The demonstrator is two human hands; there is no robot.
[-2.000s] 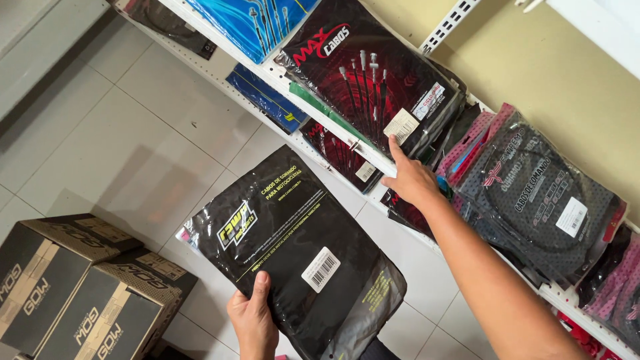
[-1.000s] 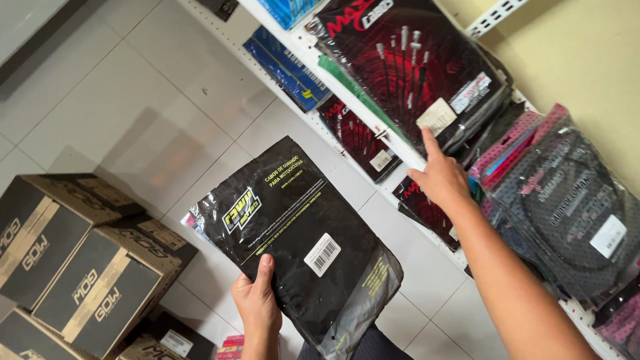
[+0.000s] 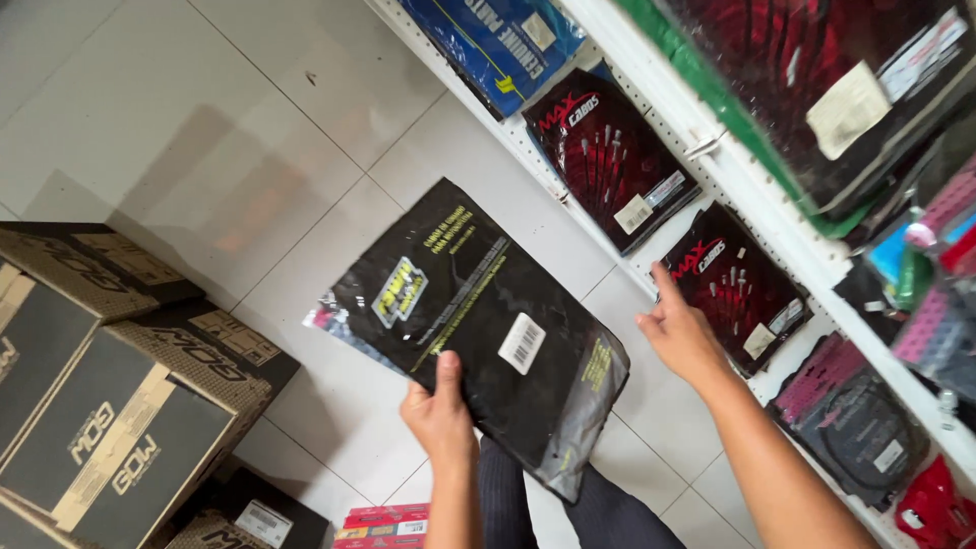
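A black plastic packet of motorcycle control cables (image 3: 488, 335), bearing yellow writing and a barcode label, is pinched in my left hand (image 3: 442, 412), thumb on its front. My right hand (image 3: 686, 328) holds nothing; its index finger points at the left edge of a red and black Max Cabos packet (image 3: 736, 290) on the lower shelf. Whether the fingertip touches that packet I cannot tell. Just above lies another Max Cabos packet (image 3: 610, 160). A larger red and black packet (image 3: 823, 76) rests on the upper shelf, over a green one (image 3: 698, 76).
Printed cardboard boxes (image 3: 114, 435) are stacked at the lower left. White perforated shelves (image 3: 732, 183) run diagonally on the right, with a blue packet (image 3: 496, 46), a grey and pink packet (image 3: 854, 419) and a red packet (image 3: 934, 503). Red boxes (image 3: 385, 526) stand near my legs.
My right hand has left the label of the large Max Cabos packet on the upper shelf and is now at the lower shelf. The left hand keeps its packet. The view has shifted considerably.
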